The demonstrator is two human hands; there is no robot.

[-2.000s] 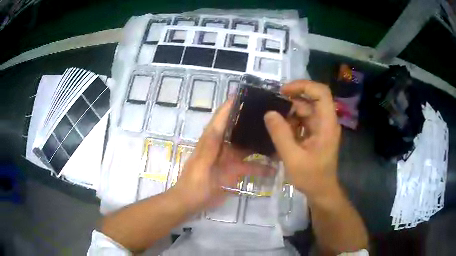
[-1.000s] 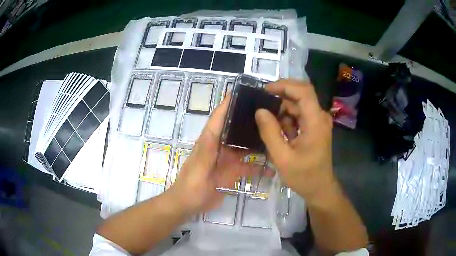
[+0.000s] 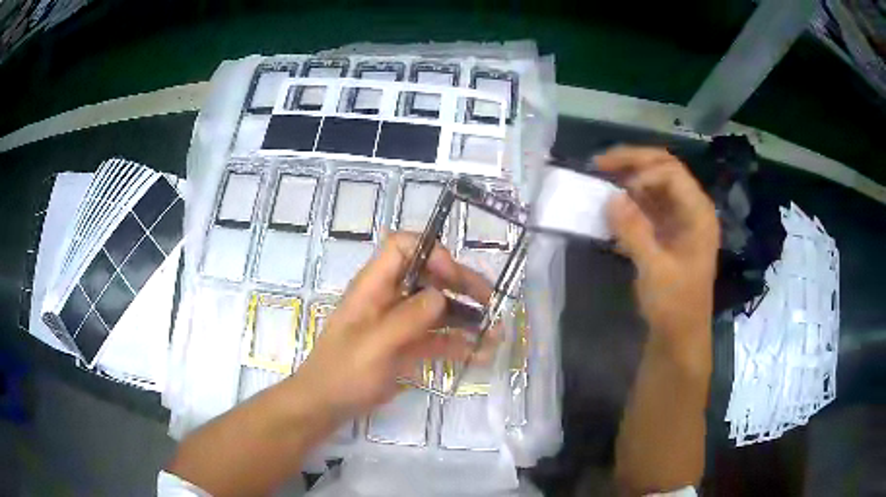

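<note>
My left hand (image 3: 389,325) holds a thin phone middle frame (image 3: 425,238) by its left side, tilted above the tray. Its large window is open and the tray shows through it. My right hand (image 3: 670,218) is blurred and pinches a small white, near-square piece (image 3: 575,204) at the right of the frame's top end. Whether the piece touches the frame I cannot tell. A sticker strip (image 3: 350,139) with three black squares and several empty openings lies across the upper tray.
The blister tray (image 3: 185,335) holds rows of black-outlined frames and some yellow-edged frames (image 3: 275,333). A fanned sticker sheet stack (image 3: 121,257) lies left. A black film pile (image 3: 733,209) and empty backing sheets (image 3: 789,335) lie right. A pale rail runs behind.
The black piece that covered the frame's window no longer shows there. My right hand has moved right with a white piece. The frame's window is now open. The whole view has shifted slightly.
</note>
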